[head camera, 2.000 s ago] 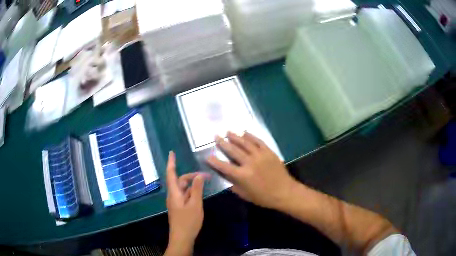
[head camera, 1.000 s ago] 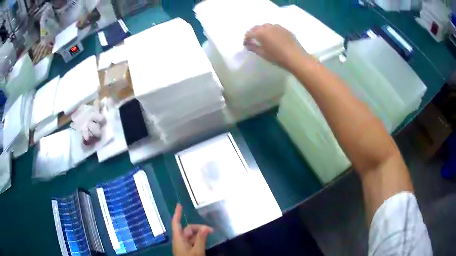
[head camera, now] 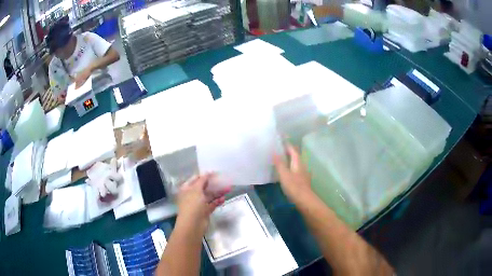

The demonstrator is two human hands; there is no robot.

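Observation:
A thin, milky clear sheet (head camera: 243, 143) is held up between my hands, above the near side of the white stacks. My left hand (head camera: 200, 195) grips its lower left corner, and my right hand (head camera: 293, 171) is at its right edge. Below it, the white layout template (head camera: 235, 226) with a thin dark outline lies on the bench, partly behind my left hand. Two piles of blue cell strings (head camera: 139, 250) lie at the lower left, cut off by the picture's edge.
A pale-green block of sheets (head camera: 372, 161) stands at right. A white sheet stack (head camera: 172, 116), a black phone (head camera: 150, 182) and crumpled gloves (head camera: 105, 182) are at left. A person (head camera: 81, 56) works across the bench at a small box with a red display (head camera: 85, 104).
My right hand has come back from the rear stack and now holds a sheet with my left hand, which has moved up to it. The view has tilted up, showing the person.

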